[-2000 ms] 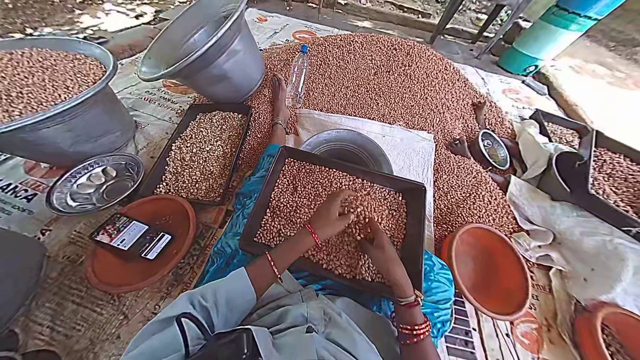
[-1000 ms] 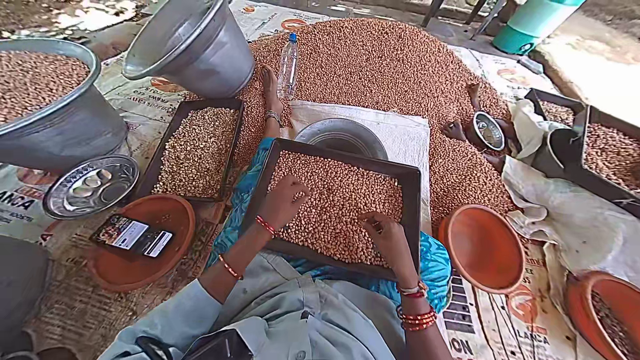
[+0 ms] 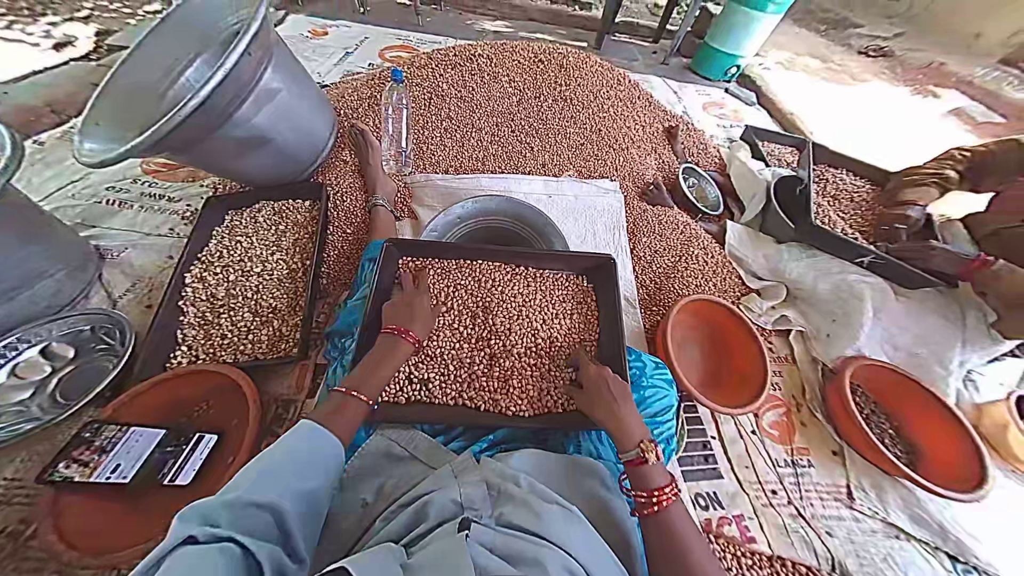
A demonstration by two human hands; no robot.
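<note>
A dark rectangular tray (image 3: pixel 500 418) rests across my lap, spread with small reddish-brown nuts or beans (image 3: pixel 504 336). My left hand (image 3: pixel 411 310) touches them near the tray's upper left, fingers spread. At the lower right side, my right hand (image 3: pixel 602 394) has its fingers at the nuts, partly bent; whether it pinches any cannot be told. Just beyond the tray, a round metal basin (image 3: pixel 494 218) stands on a white cloth (image 3: pixel 596 200). To the left lies another dark tray (image 3: pixel 318 264) holding paler nuts (image 3: pixel 244 284).
A large nut heap (image 3: pixel 528 104) spreads ahead, with a plastic bottle (image 3: pixel 396 124) at its left. Metal tubs (image 3: pixel 256 104), a clay bowl with a phone (image 3: pixel 104 452), and a metal plate (image 3: pixel 116 344) are left. Clay bowls (image 3: pixel 712 352) and another person's hands (image 3: pixel 920 240) at a black tray are right.
My hands, close together over the tray at first, have moved apart. The left hand has moved toward the upper left of the tray. Another person's arms have come into view at the right.
</note>
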